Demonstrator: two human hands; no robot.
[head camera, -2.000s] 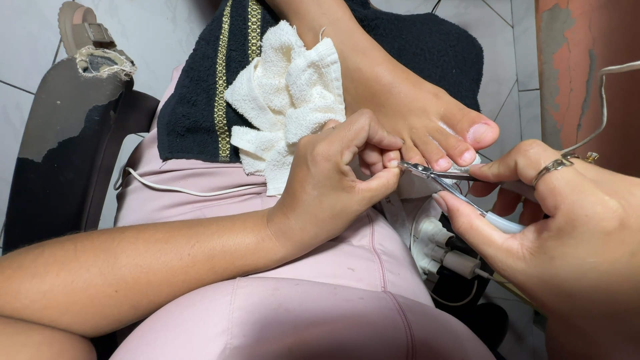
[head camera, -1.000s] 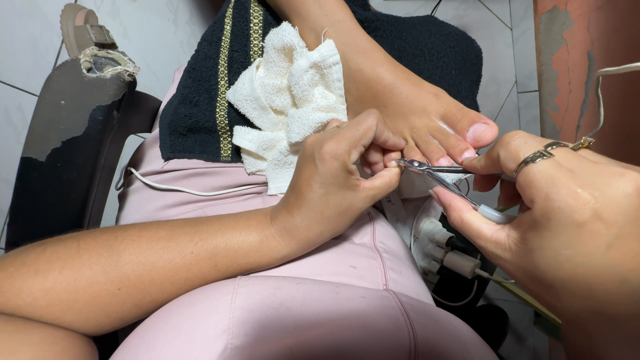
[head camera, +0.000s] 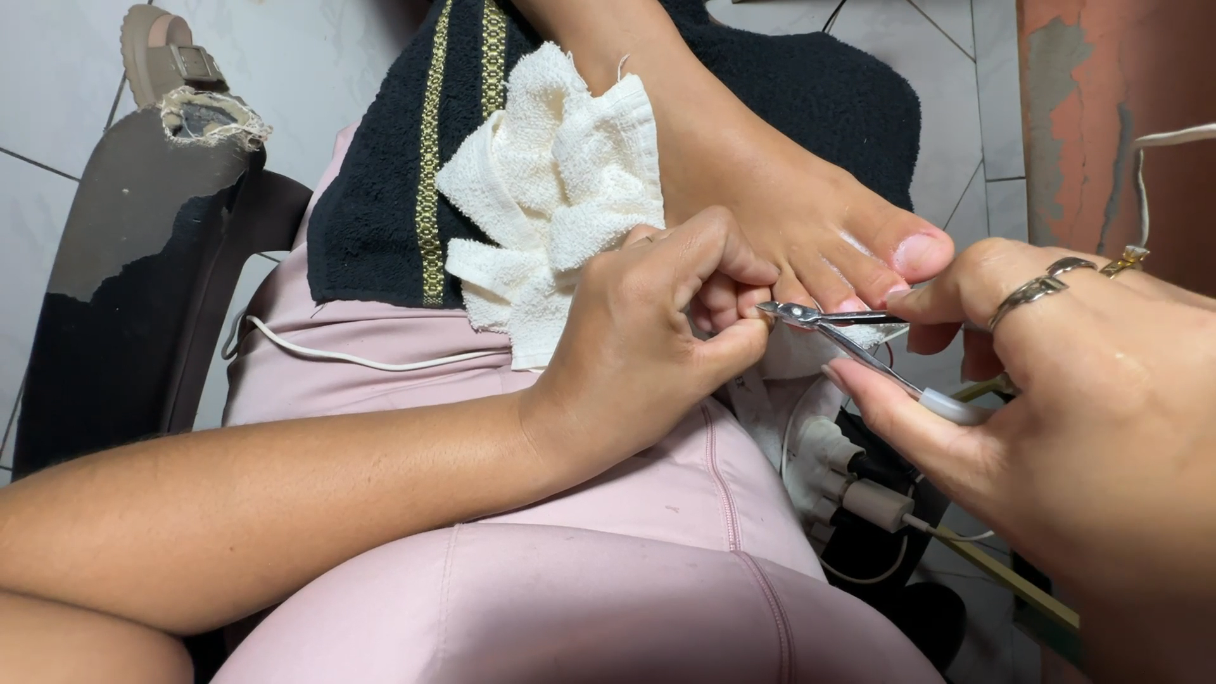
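Another person's bare foot (head camera: 807, 209) rests on a black towel (head camera: 370, 218) with gold-patterned bands. My left hand (head camera: 655, 313) grips the small toe between thumb and fingers. Metal cuticle nippers (head camera: 803, 315) with pale grip sleeves are held in my right hand (head camera: 1054, 380), which wears rings; their tips are at the small toe, beside my left thumb. The handles are spread apart. Whether the jaws touch skin or nail cannot be told. A crumpled white washcloth (head camera: 570, 180) lies against the ankle and behind my left hand.
Pink-clad legs (head camera: 589, 589) lie beneath my arms. A worn black armrest (head camera: 123, 285) stands at left, near a sandal (head camera: 166, 57). White cable (head camera: 380, 361) crosses the lap. Below my right hand are plugs (head camera: 879, 503) in a power strip. A peeling orange surface (head camera: 1092, 123) is at upper right.
My right hand has turned slightly and its fingers have shifted on the nippers, whose tips stay near the small toe. My left hand keeps its hold.
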